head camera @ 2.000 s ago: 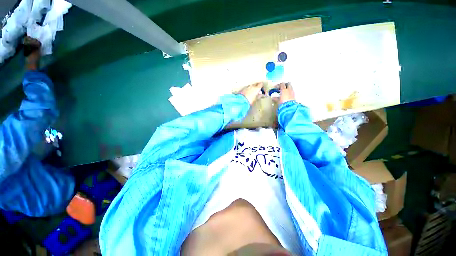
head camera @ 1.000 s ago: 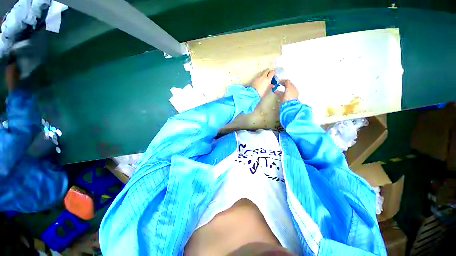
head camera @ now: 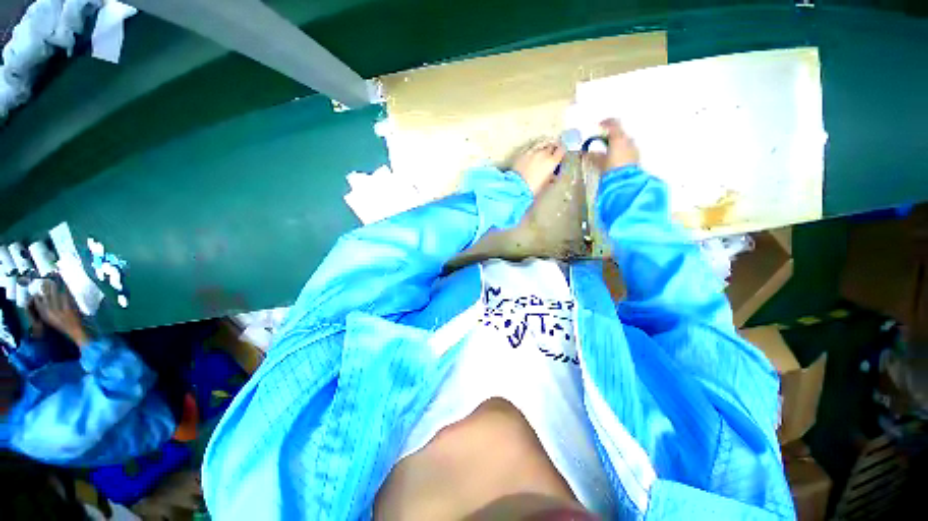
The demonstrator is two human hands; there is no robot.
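My left hand (head camera: 538, 163) is on the tan cardboard (head camera: 448, 97), with a small dark blue bit at its fingertips. My right hand (head camera: 615, 148) is a little to the right, over the edge of the pale stained board (head camera: 712, 122), its fingers closed on a small round disc (head camera: 595, 146) with a dark rim and white middle. A pale grey-white round disc (head camera: 571, 138) lies between the hands, just beyond the fingertips. The details are small and blurred.
White sheets (head camera: 379, 193) lie at the cardboard's left edge. A grey metal post (head camera: 275, 51) stands at the upper left. Open cartons (head camera: 763, 275) are below the bench at right. Another person's hand (head camera: 59, 310) is at far left by white pieces (head camera: 39, 254) and small discs (head camera: 106, 267).
My hands have moved apart, the right one going right and away from me with a disc. The separate blue discs seen earlier no longer show. The person at left has moved nearer the bench's front edge.
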